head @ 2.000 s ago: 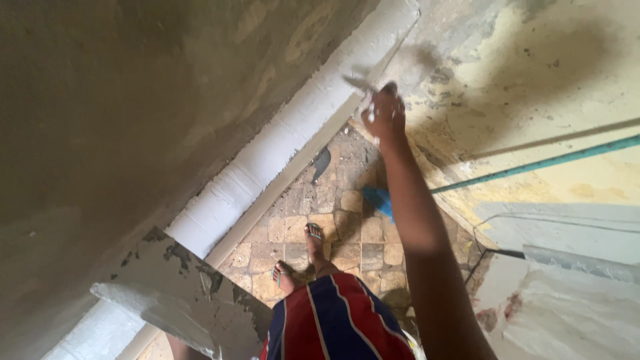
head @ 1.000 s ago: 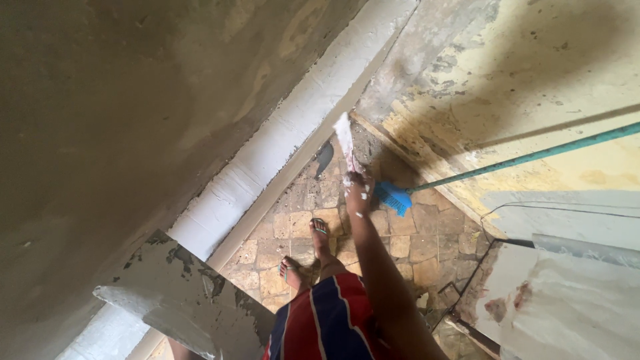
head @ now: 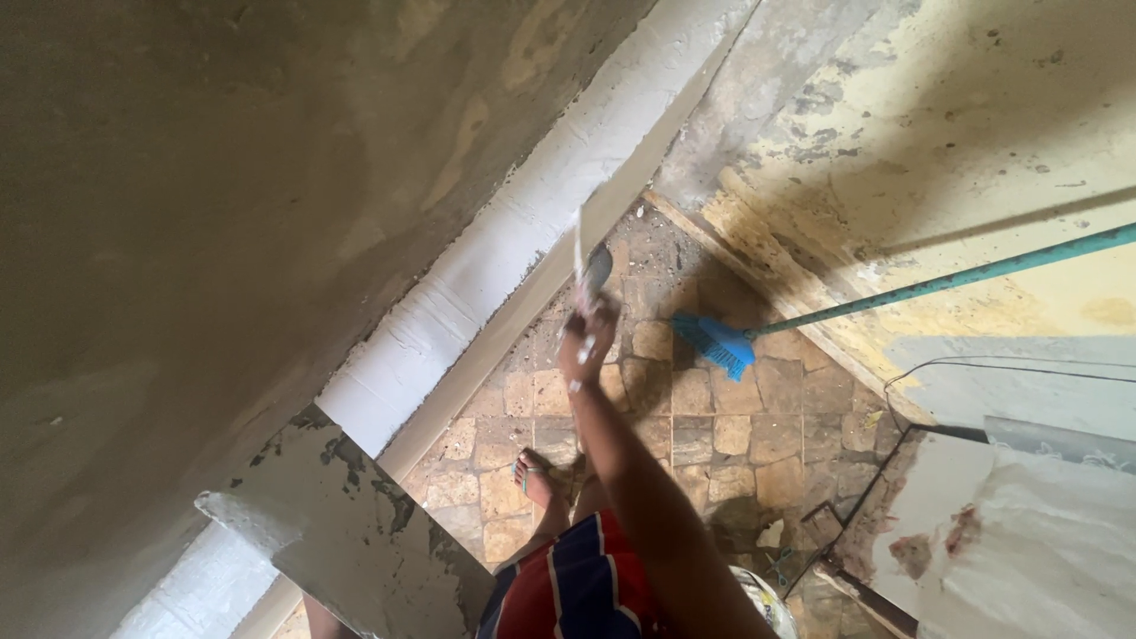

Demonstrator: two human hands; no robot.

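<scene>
My right hand [head: 588, 337], flecked with white, is closed on a thin tool, likely a putty knife [head: 580, 253], blurred and seen nearly edge-on. Its tip is close to the lower edge of the ledge coated in white filler [head: 497, 235]; whether they touch I cannot tell. At the lower left a flat grey board [head: 355, 506], smeared with white paste at one corner, lies across the view over part of the ledge. My left hand is not in view; the board hides that area.
A blue broom head [head: 717, 344] on a green pole [head: 941, 282] leans by the peeling yellow wall [head: 799, 195]. A white bucket [head: 761, 603] is beside my shorts. White sheeting [head: 1047, 541] covers something at the lower right. Stone-patterned tiles [head: 639, 426] form the floor.
My right hand has come down from near the upper end of the ledge, and the blade has since swung back toward the ledge's edge. The board has stayed at the lower left.
</scene>
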